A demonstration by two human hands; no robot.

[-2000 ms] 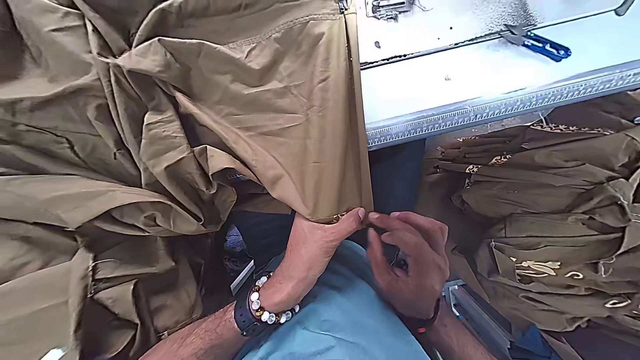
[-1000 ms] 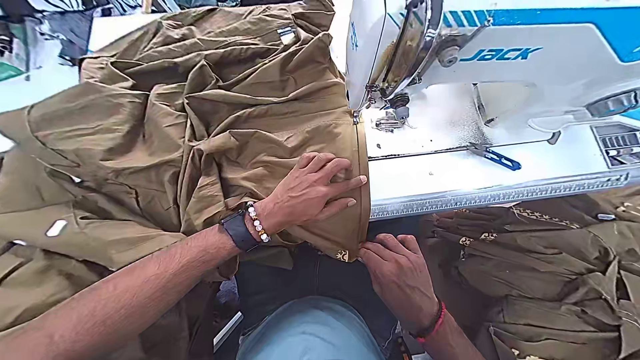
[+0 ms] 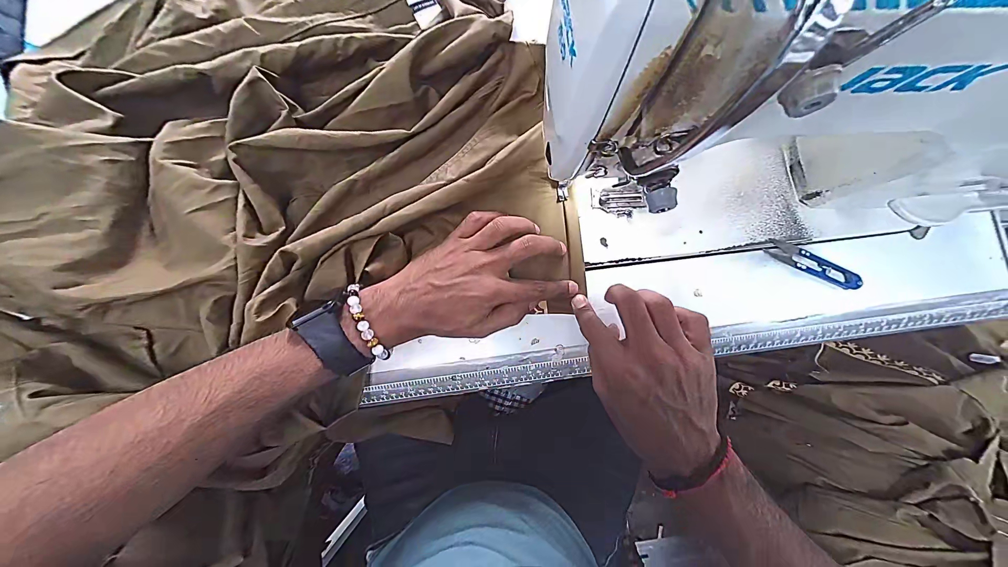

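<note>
Brown fabric (image 3: 331,181) spreads over the left of the sewing table, its folded edge running up to the presser foot (image 3: 562,191) of a white and blue Jack sewing machine (image 3: 858,134). My left hand (image 3: 480,276) lies palm down on the cloth, fingers spread, index fingertip at the folded edge. Close by, my right hand (image 3: 654,362) has its index fingertip at the lower end of that edge, the other fingers curled; whether it pinches the cloth is hard to tell. The needle tip is not plain to see.
Blue-handled thread snips (image 3: 819,264) lie on the machine bed to the right. A measuring scale (image 3: 850,327) runs along the table's front edge. More brown garments with patterned trim (image 3: 874,433) are piled at the lower right, below table height. Brown cloth also hangs down at the left.
Both hands and the lower end of the fabric edge have moved up the table toward the presser foot. The table's front edge and scale now show below my left hand, where cloth covered them.
</note>
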